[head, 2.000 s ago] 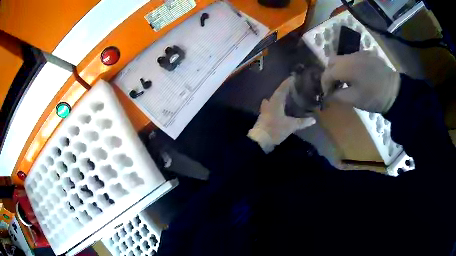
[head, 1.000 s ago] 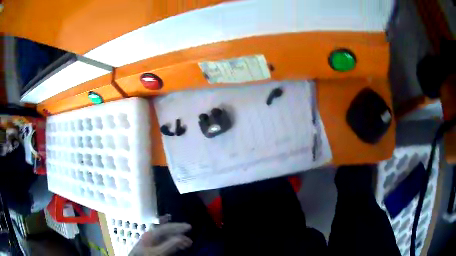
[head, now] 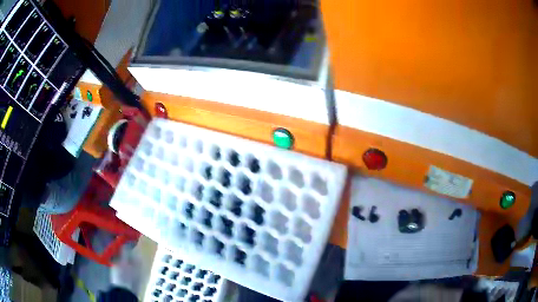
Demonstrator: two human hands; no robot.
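A thick white foam tray (head: 274, 209) lies tilted on the machine ledge, with small black parts (head: 227, 224) in several middle pockets. On the printed sheet (head: 413, 253) are a larger black piece (head: 411, 220) and small curved black pieces (head: 366, 213). My left hand (head: 126, 270), pale and blurred, is at the lower left, below and left of the tray; its fingers are unclear. My right hand (head: 426, 292) seems to be the grey blurred shape cut off by the bottom edge, below the sheet. What either holds cannot be told.
A second foam tray (head: 186, 277) is below the first. A red stool (head: 88, 227) and a tape dispenser (head: 121, 138) are left. Green (head: 283, 138) and red (head: 374, 158) buttons line the orange rail. A monitor (head: 26, 76) fills the upper left. A black pad (head: 502, 243) lies right.
The view has swung left, bringing the monitor and the machine's opening into view. The hands, together at the right two seconds ago, are now apart and low in the picture.
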